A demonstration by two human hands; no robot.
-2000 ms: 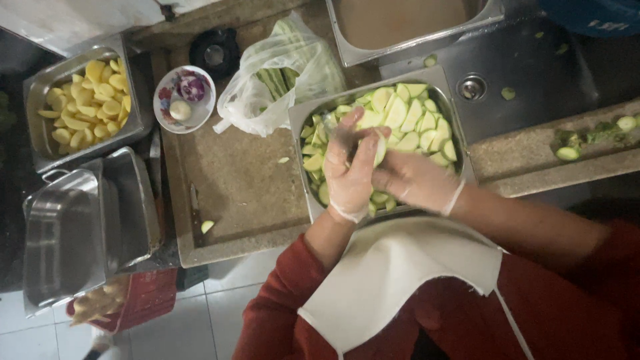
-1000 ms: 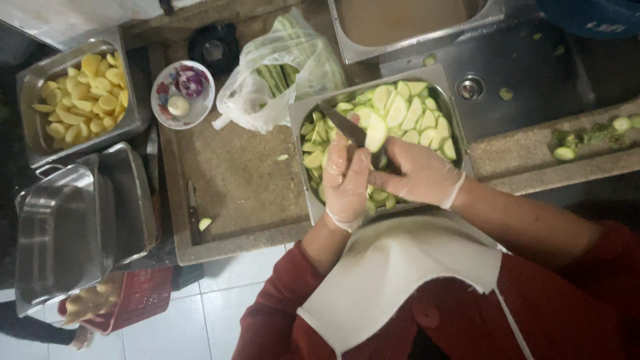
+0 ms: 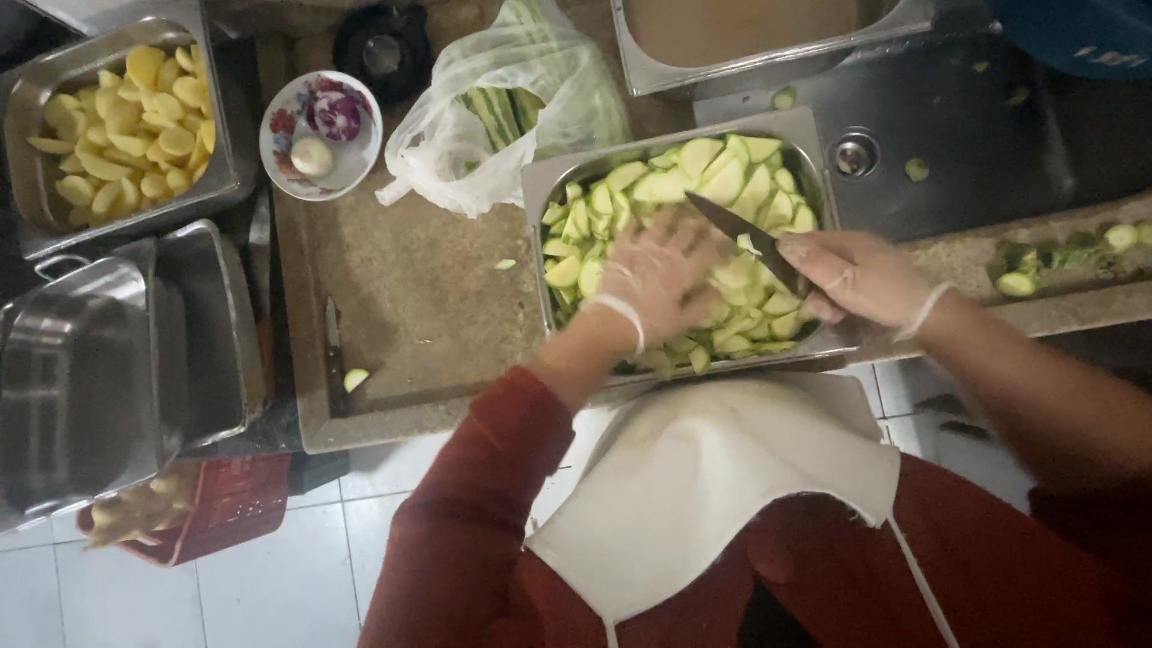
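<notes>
A rectangular steel pan (image 3: pixel 538 175) is heaped with sliced zucchini (image 3: pixel 661 185). My left hand (image 3: pixel 661 274), in a clear glove, rests palm down with spread fingers on the slices; it is blurred, and nothing shows in it. My right hand (image 3: pixel 855 274), gloved too, grips a kitchen knife (image 3: pixel 740 225) over the pan's right part, its blade pointing to the upper left. A small pale scrap sticks to the blade. Just behind the pan lies a white plastic bag (image 3: pixel 576 99) with whole striped green zucchini (image 3: pixel 493 115) inside.
Left of the pan are a floral bowl (image 3: pixel 279 171) with a peeled onion and a red onion, a small knife (image 3: pixel 333 333), a pan of cut potatoes (image 3: pixel 135 135) and empty steel pans (image 3: pixel 81 378). A sink (image 3: pixel 954 135) and zucchini ends (image 3: pixel 1017 284) lie to the right.
My hands have moved apart; earlier they were together over the pan with a zucchini piece and the knife. My left hand now lies spread on the slices. The person's arm at lower left is gone from view.
</notes>
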